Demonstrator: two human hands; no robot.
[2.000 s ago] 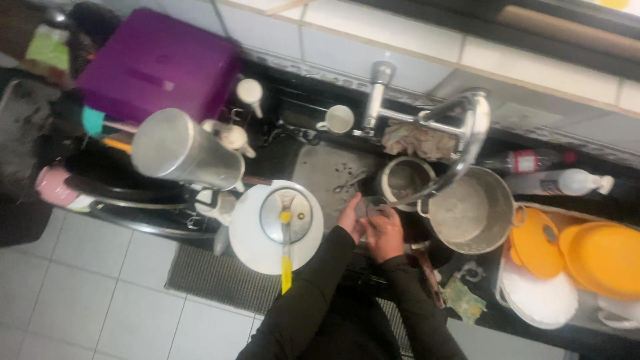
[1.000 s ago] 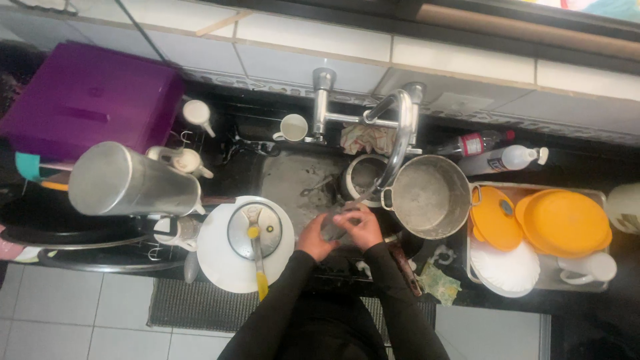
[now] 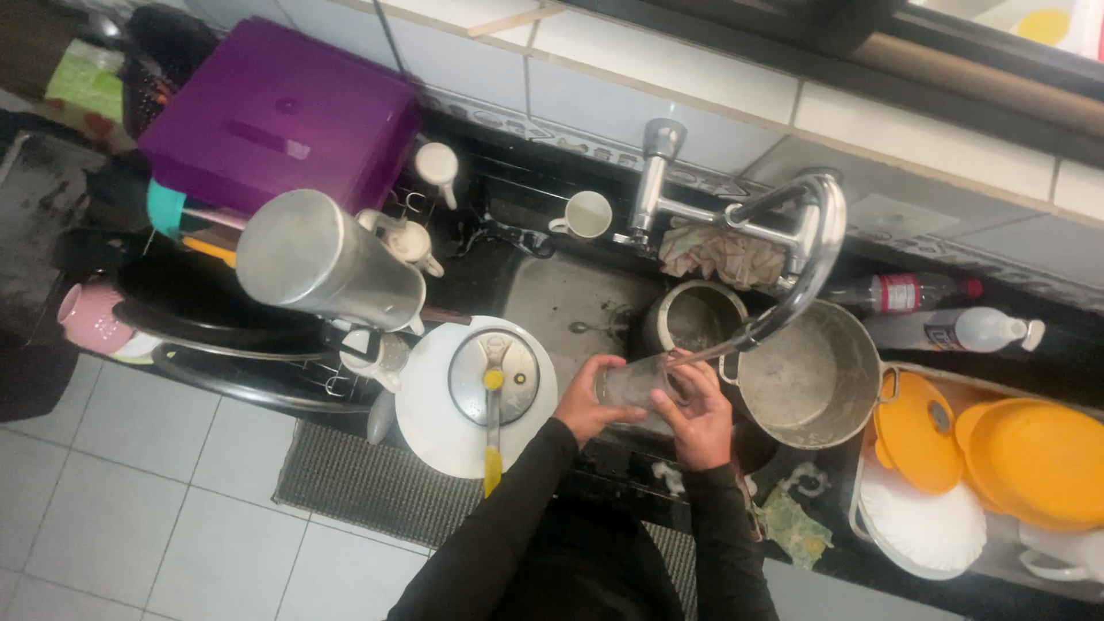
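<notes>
My left hand (image 3: 595, 401) grips one end of a clear drinking glass (image 3: 634, 382), which lies sideways over the steel sink (image 3: 552, 297). At the glass's other end is my right hand (image 3: 697, 410), its fingers around the rim. The curved spout of the chrome faucet (image 3: 824, 250) ends just above the glass. Behind my right hand, a small metal pot (image 3: 700, 317) stands in the sink, and a larger two-handled aluminium pot (image 3: 806, 375) is to its right. A white plate (image 3: 423, 414) with a pressure cooker lid (image 3: 493, 377) on it lies left of my left hand.
A dish rack at left holds a purple box (image 3: 285, 112), an upturned metal pitcher (image 3: 336, 259), cups and dark pans. A white mug (image 3: 588, 215) stands behind the sink. Bottles (image 3: 949, 329), orange plastic containers (image 3: 1035, 461) and a worn sponge cloth (image 3: 795, 526) are at right.
The glass shows more plainly between my hands, which are slightly farther apart than before. The view has shifted and tilted. The pots and dishes stay in place.
</notes>
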